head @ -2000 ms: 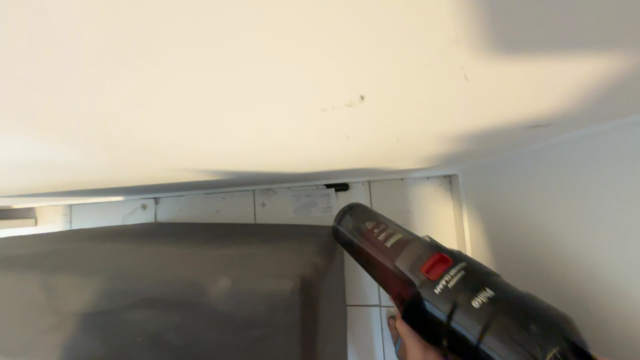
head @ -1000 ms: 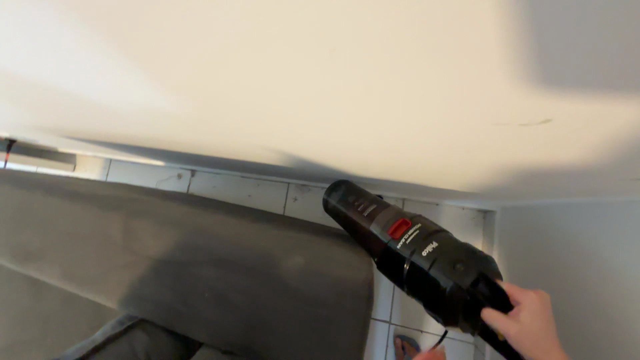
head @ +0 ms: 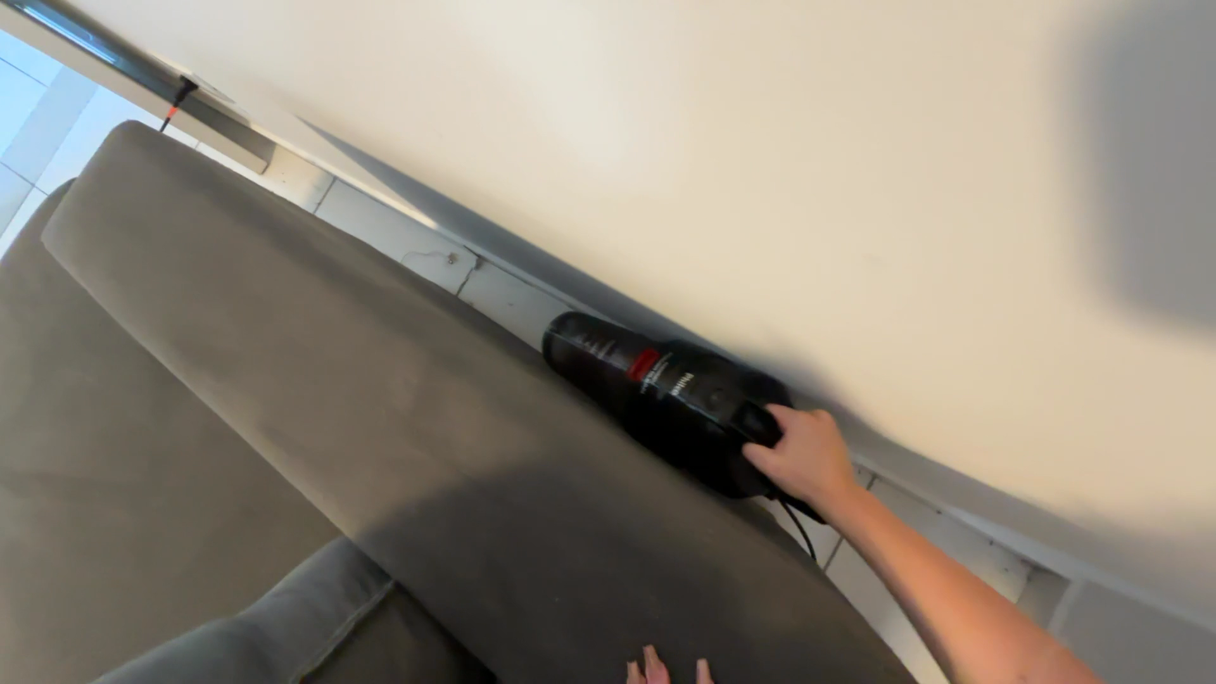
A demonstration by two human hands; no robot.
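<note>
My right hand (head: 807,451) grips the rear handle of a black Philco handheld vacuum cleaner (head: 679,394) with a red button. The vacuum lies lengthwise in the narrow gap between the white wall (head: 807,190) and the back of a grey upholstered sofa (head: 408,380), its nozzle pointing to the upper left. A black cord (head: 798,529) hangs from its rear end. At the bottom edge only the fingertips of my left hand (head: 665,668) show, spread apart over the top of the sofa back; whether they touch the fabric is unclear.
White floor tiles (head: 380,228) with bits of dirt show in the gap. A plug with a cord (head: 183,92) is at the wall at upper left, by a pale ledge-like piece (head: 223,138). A grey cushion (head: 256,627) lies against the sofa back.
The vacuum has moved along the gap, farther from the wall corner and down between sofa and wall. The view has turned, and more of the sofa shows. My left fingertips now appear over the sofa.
</note>
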